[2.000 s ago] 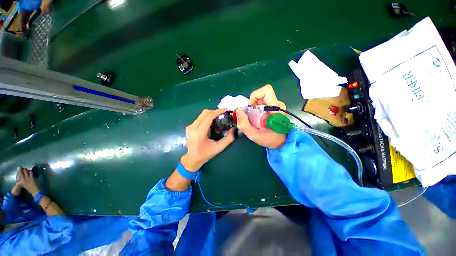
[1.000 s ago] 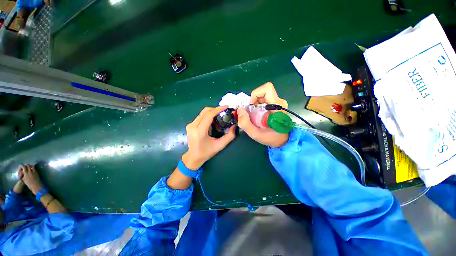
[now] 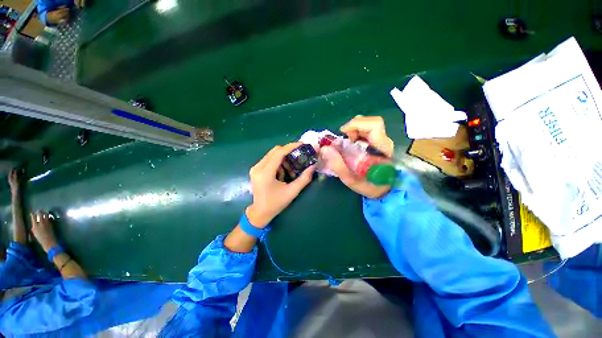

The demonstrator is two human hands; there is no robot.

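My left hand [image 3: 272,185] holds a small black part [image 3: 301,158] with shiny metal bits between thumb and fingers, above the green worktop. A blue strap with a thin cord is on my left wrist. My right hand [image 3: 360,165] holds a clear dispensing syringe [image 3: 358,160] with red-pink contents, just right of the part. The green adapter [image 3: 381,174] at its rear and the air hose [image 3: 462,214] are blurred. The needle tip cannot be made out. A crumpled white tissue [image 3: 319,138] shows beside the syringe front, partly hidden by my fingers.
At the right, white paper sheets [image 3: 554,145] lie on the black dispenser box [image 3: 503,191]. A white cloth [image 3: 429,112] and brown pad [image 3: 432,153] lie beside it. More black parts [image 3: 236,92] sit behind. A metal post [image 3: 92,112] and another person's hands [image 3: 43,231] are at the left.
The syringe and my right hand have shifted slightly right, and the syringe front has moved back from the black part. The black part is turned in my left hand. The person at the left has parted their hands.
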